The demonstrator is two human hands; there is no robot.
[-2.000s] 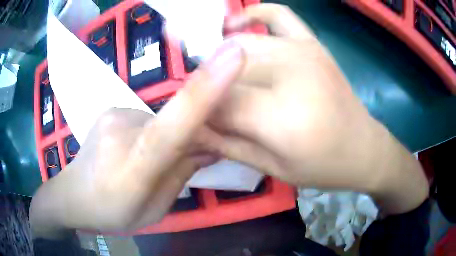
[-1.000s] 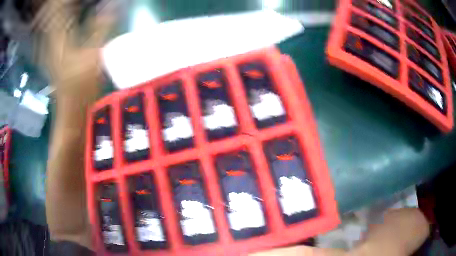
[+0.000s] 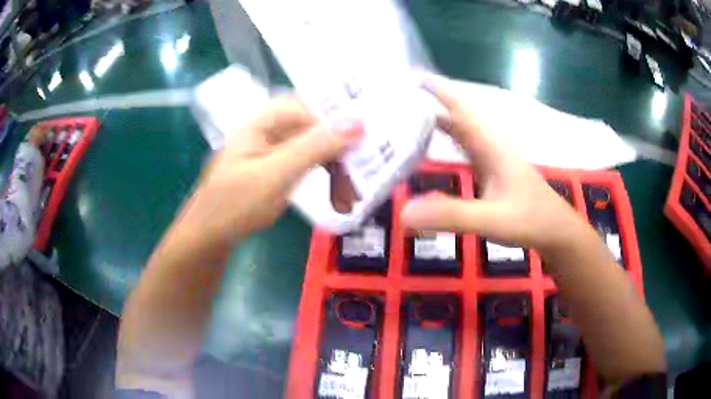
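Observation:
A wide white label strip (image 3: 343, 54) with black print is held up in front of me, blurred, its lower end folded into a loop. My left hand (image 3: 261, 160) pinches the strip at its left side. My right hand (image 3: 499, 187) is at the strip's right edge, thumb and fingers spread apart; whether its fingertips touch the strip is unclear. Below lies a red-orange foam tray (image 3: 394, 284) with black phones in its pockets. A phone (image 3: 431, 331) in the front row shows an orange ring and a white label. My right hand and forearm hide some pockets.
More white strip (image 3: 538, 125) lies behind the tray on the green bench (image 3: 132, 183). Another foam tray (image 3: 70, 167) is at the left, with a person's patterned sleeve (image 3: 22, 199) beside it. A further tray (image 3: 686, 191) stands at the right edge.
The view has shifted, so the near tray appears lower and further right. Both hands have come together over it. The white strip, lying behind the tray a second ago, is now partly raised by my left hand.

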